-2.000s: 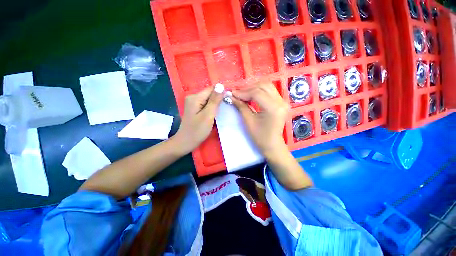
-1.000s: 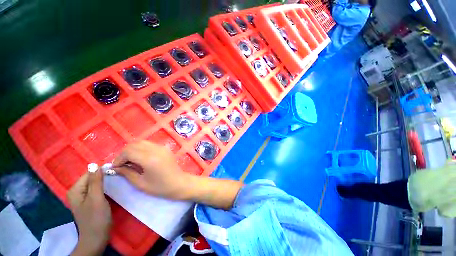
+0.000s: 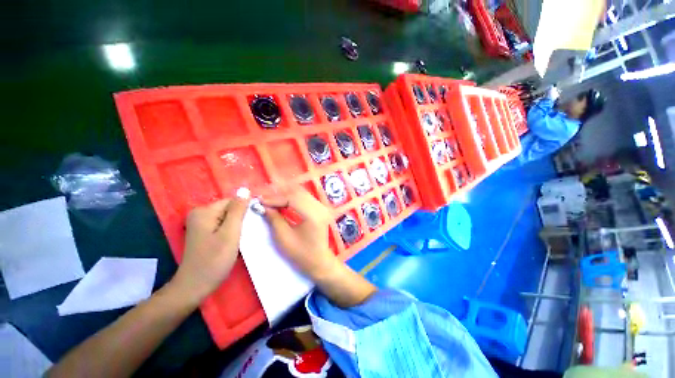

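Observation:
My left hand (image 3: 209, 235) and my right hand (image 3: 300, 230) meet fingertip to fingertip over the lower left of the red-orange compartment tray (image 3: 215, 316). A long white sheet (image 3: 270, 275) hangs down between them from the fingertips. A small whitish cap or label (image 3: 243, 193) sits on a left fingertip. A tiny whitish piece (image 3: 257, 206) shows at the right fingertips; which hand grips it is hard to tell. Round parts in clear wrap, one black (image 3: 265, 111), the others silver-grey (image 3: 334, 187), fill pockets towards the tray's right. Several pockets at the left hold no disc.
More red trays (image 3: 433, 140) stand to the right. White paper pieces (image 3: 40, 244) and crumpled clear film (image 3: 91, 181) lie left on the dark green surface. A loose dark part (image 3: 348, 49) lies beyond. Blue stools (image 3: 453, 226) stand on the blue floor. A person in blue (image 3: 549, 127) is far right.
The view has turned back leftward, showing more paper and film at left, and the person in blue now shows farther down. Both hands stay together at the white sheet.

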